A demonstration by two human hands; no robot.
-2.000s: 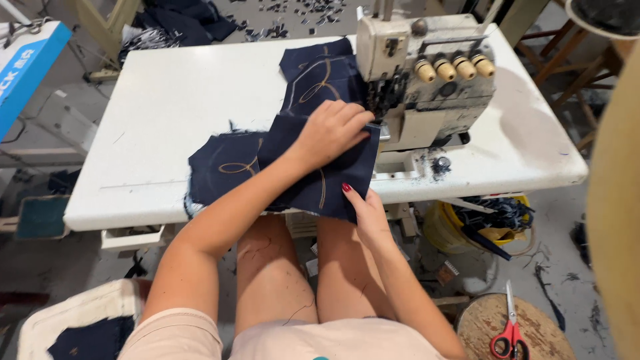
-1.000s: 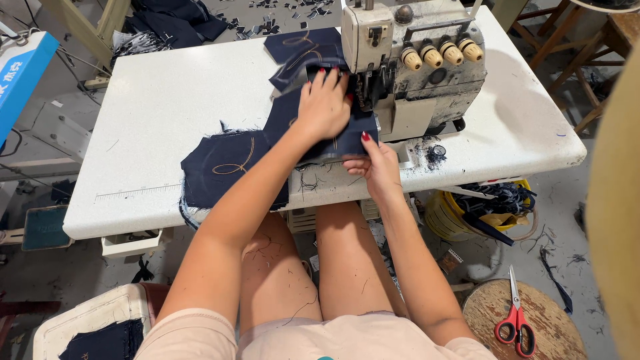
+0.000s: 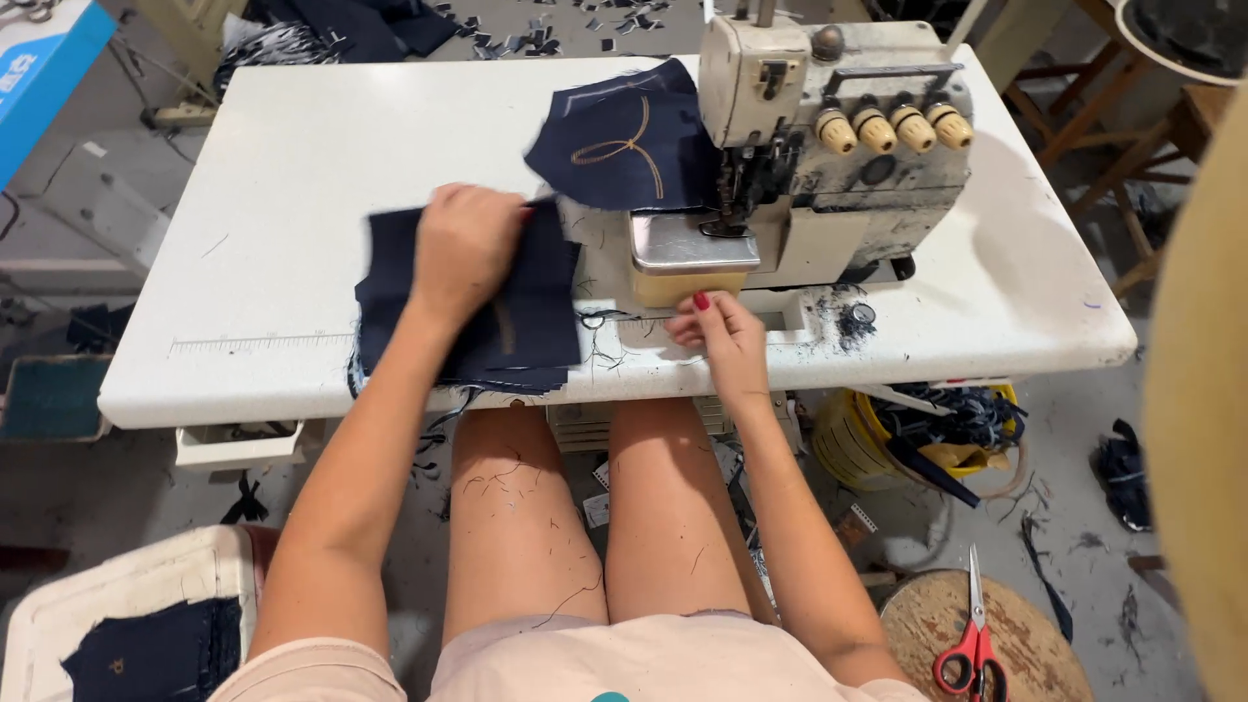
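My left hand point(image 3: 470, 252), slightly blurred, rests on a stack of dark blue fabric pieces point(image 3: 536, 327) at the front edge of the white table point(image 3: 273, 205); its fingertips touch the top piece, and whether they pinch it I cannot tell. Near the throat plate of the overlock sewing machine point(image 3: 838, 166), my right hand point(image 3: 720, 336) hovers with curled fingers and no fabric visible in it. Behind the needle area lies another dark blue piece point(image 3: 624, 136) with looped tan stitching, its right edge beside the presser foot point(image 3: 723, 229).
Red-handled scissors point(image 3: 975, 634) lie on a round wooden stool point(image 3: 1033, 624) at lower right. A yellow bucket point(image 3: 843, 439) of scraps stands under the table. At lower left a white container point(image 3: 58, 604) bears more dark fabric. Loose threads and lint lie by the machine.
My left hand has moved left from the machine to the stack. The fabric that was under both hands is gone from the front of the needle, where the metal plate now shows.
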